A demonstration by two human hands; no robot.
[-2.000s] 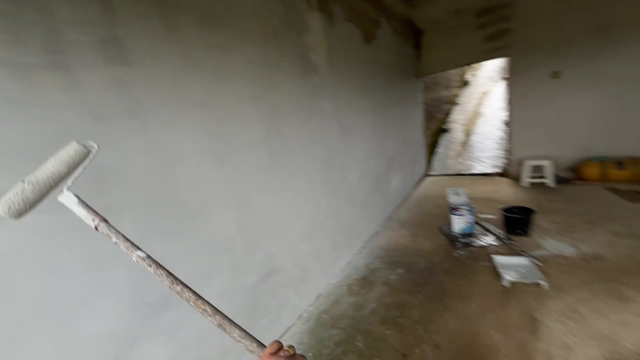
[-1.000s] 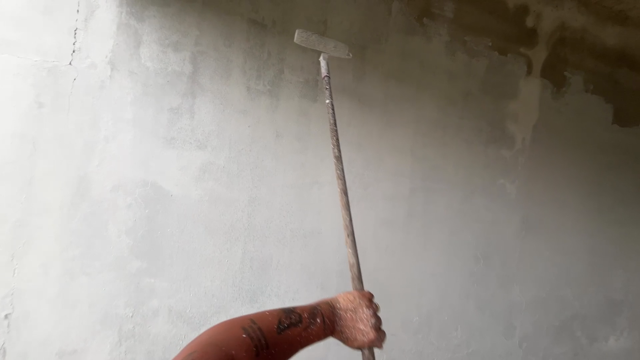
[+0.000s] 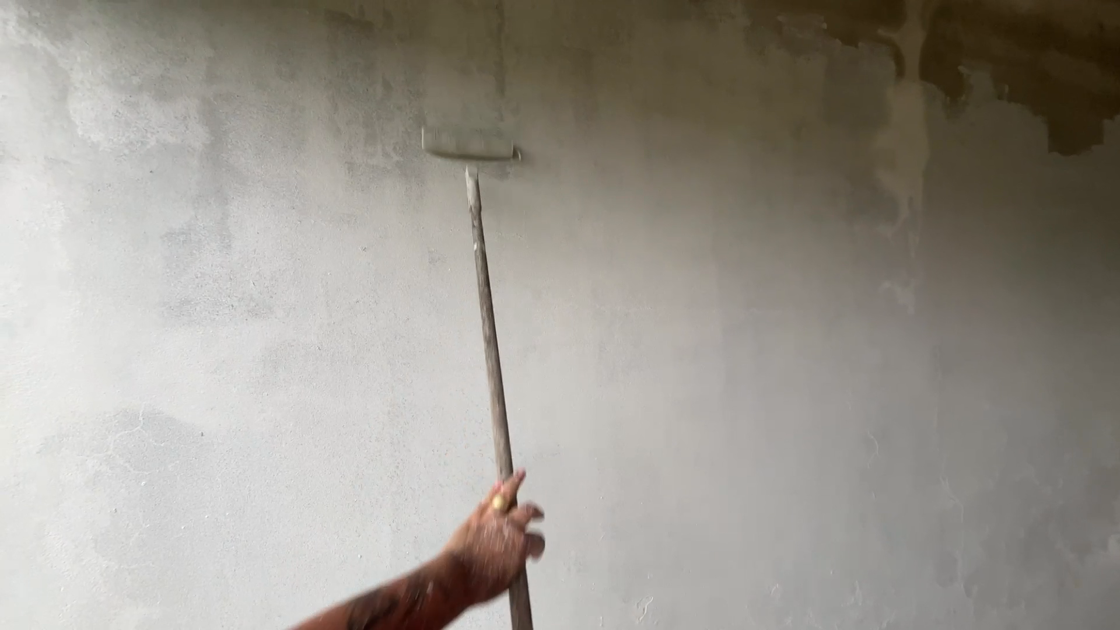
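Observation:
A paint roller with a pale sleeve (image 3: 469, 143) is against the grey-white wall, left of centre in the upper part of the view. Its long, paint-marked wooden pole (image 3: 492, 341) runs down to the bottom edge, leaning slightly. My left hand (image 3: 500, 538) is on the lower pole, its back towards me and its fingers loosely round the shaft, somewhat spread and blurred. One finger carries a ring, and the tattooed forearm comes in from the bottom left. My right hand is not in view, and the pole's lower end is cut off by the frame.
The plastered wall (image 3: 700, 394) fills the view, with patchy tones and fine cracks. At the top right is a dark brown uneven area (image 3: 1041, 70), with a pale beige streak (image 3: 910, 131) running down beside it.
The view has swung from the room and floor to the wall. Over the last second the roller has moved down and somewhat left on the wall, and my left hand's fingers have loosened.

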